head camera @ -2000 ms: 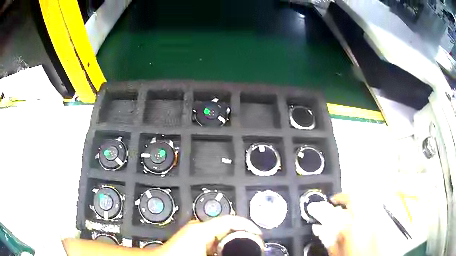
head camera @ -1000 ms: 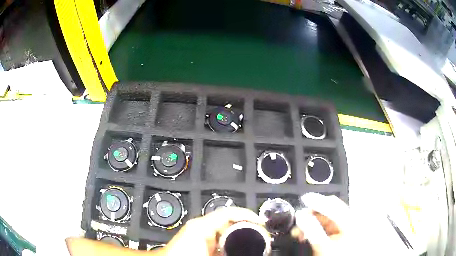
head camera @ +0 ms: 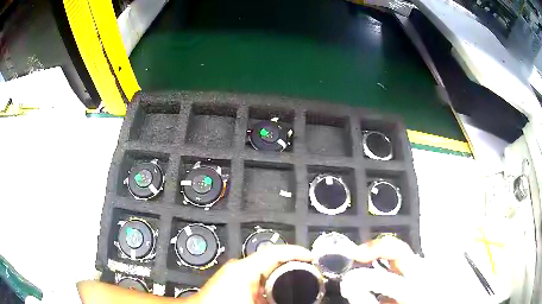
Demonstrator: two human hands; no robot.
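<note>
My left hand comes in from the bottom left, holding a round module with a glossy black face and silver rim above the dark foam tray. My right hand is blurred and pale at the tray's lower right. Its fingertips are beside a second round module in the fourth column; whether they grip it is unclear. A white covering or cloth shows at the right hand. Matt black discs with green dots sit in the left columns, and silver-rimmed modules in the right columns.
A green conveyor surface lies beyond the tray, with a yellow post at left. A thin dark stick lies on the white bench at right. A small white bit lies in a middle pocket.
My right hand has moved left from the last-column pocket to the fourth-column module. That module's face looked white and now looks partly dark. My left hand still holds its module. The view has shifted slightly.
</note>
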